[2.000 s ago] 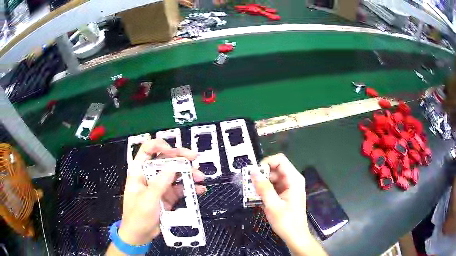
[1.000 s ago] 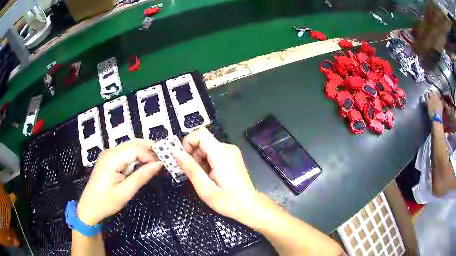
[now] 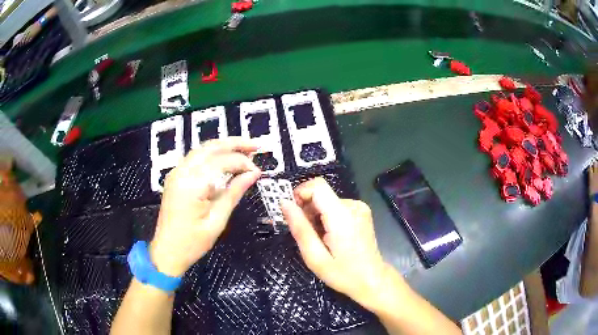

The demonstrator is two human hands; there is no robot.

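My right hand (image 3: pixel 338 239) holds the keypad circuit board (image 3: pixel 275 198), a small pale plate with rows of dark spots, by its right edge between thumb and fingers. My left hand (image 3: pixel 200 199), with a blue wristband, has its thumb and fingertips close together at the board's upper left corner. Whether they pinch anything is too blurred to tell. Both hands are above the black blister tray (image 3: pixel 216 262). Phone frames (image 3: pixel 308 131) stand in a row along the tray's far side; my left hand partly hides some of them.
A black smartphone (image 3: pixel 419 212) lies right of the tray. A heap of red plastic parts (image 3: pixel 521 144) is farther right, near another person's arm. The green conveyor belt (image 3: pixel 367 46) carries scattered parts. A white grid tray (image 3: pixel 501 317) is lower right, an orange fan (image 3: pixel 16 229) far left.
The phone frame held by my left hand two seconds ago is no longer seen in it. My left fingertips have moved to the board's upper corner. The camera view has shifted.
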